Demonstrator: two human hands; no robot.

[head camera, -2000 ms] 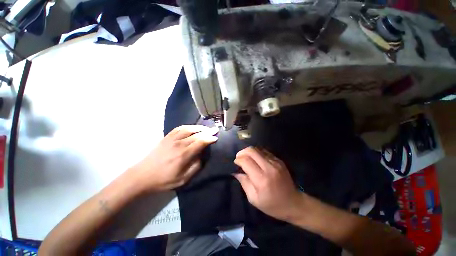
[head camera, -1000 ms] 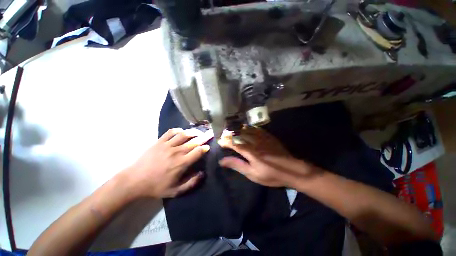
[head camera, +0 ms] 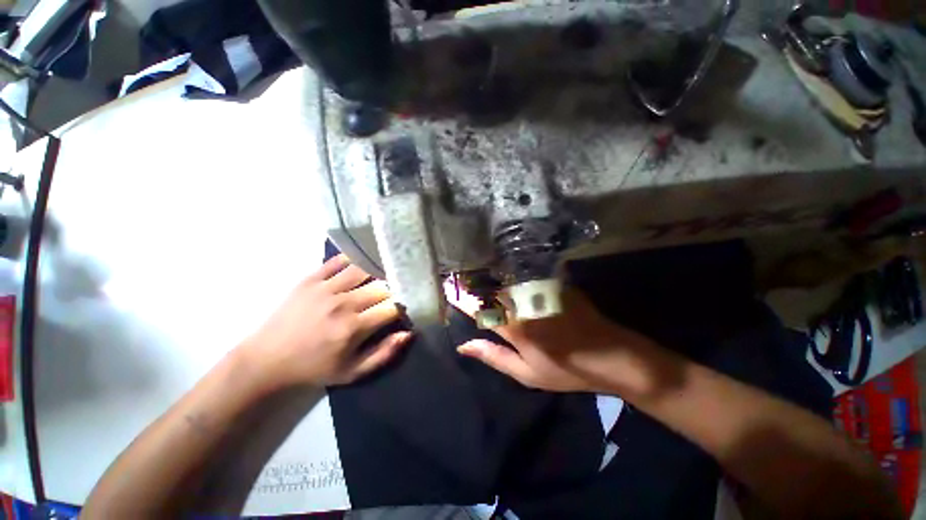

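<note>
The black fabric panel [head camera: 447, 427] lies on the white table under the sewing machine head [head camera: 487, 152] and hangs over the front edge. My left hand [head camera: 340, 325] lies flat on the fabric left of the needle area, fingers spread, fingertips partly behind the head. My right hand [head camera: 548, 345] is on the fabric right of the needle area, its thumb out to the left, its fingertips partly hidden by the machine head. The presser foot and needle are hidden behind the head. A white piece [head camera: 609, 411] shows at the fabric's right fold.
Black shears [head camera: 845, 340] lie at the right table edge, above a red basket [head camera: 888, 427]. Black cloth with white pieces [head camera: 218, 51] lies at the back left. A dark strip [head camera: 39, 305] runs along the table's left side.
Over the two seconds, my right hand has moved up and in beside the needle area, now partly behind the head. My left hand has flattened out on the fabric. The machine looks closer in view.
</note>
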